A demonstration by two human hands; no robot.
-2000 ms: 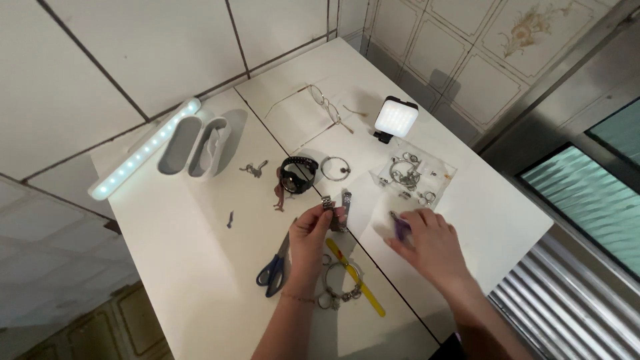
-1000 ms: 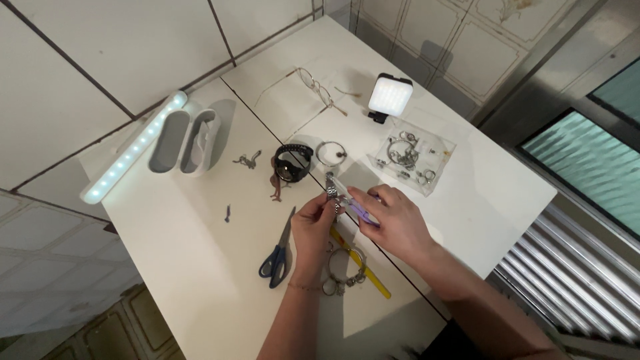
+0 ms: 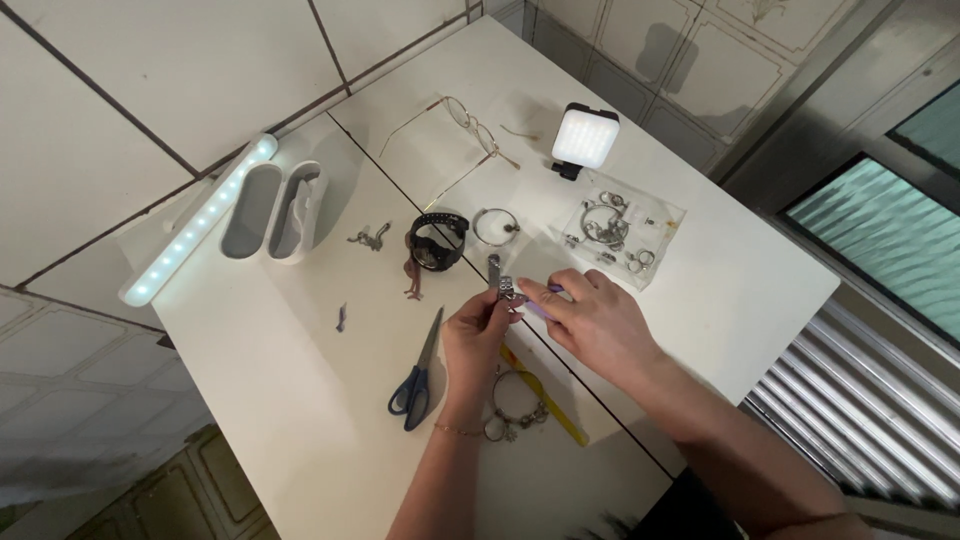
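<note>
A metal link watch band [image 3: 505, 285] is pinched between the thumb and fingers of my left hand [image 3: 478, 328], over the seam of the white table. My right hand [image 3: 596, 319] grips a purple-handled tool [image 3: 541, 306], its tip hidden at the band. Below my hands lie a charm bracelet [image 3: 519, 397] and a yellow stick-like tool [image 3: 555, 412]. Blue-handled scissors [image 3: 417, 382] rest left of my left wrist. A black wristwatch [image 3: 437, 244] and a thin bangle [image 3: 496, 227] are just above my hands.
A clear bag of jewellery [image 3: 626, 229] lies at the right, near a small lit lamp [image 3: 585, 139]. Wire-framed eyeglasses [image 3: 471, 126] lie farther back. At the left are a light bar [image 3: 199, 221], an open grey-lined case [image 3: 253, 211], a small chain [image 3: 370, 237] and a small purple piece [image 3: 342, 317].
My right hand has come leftward from beside the jewellery bag to my left hand, bringing the purple tool against the metal band. My left hand still holds the band.
</note>
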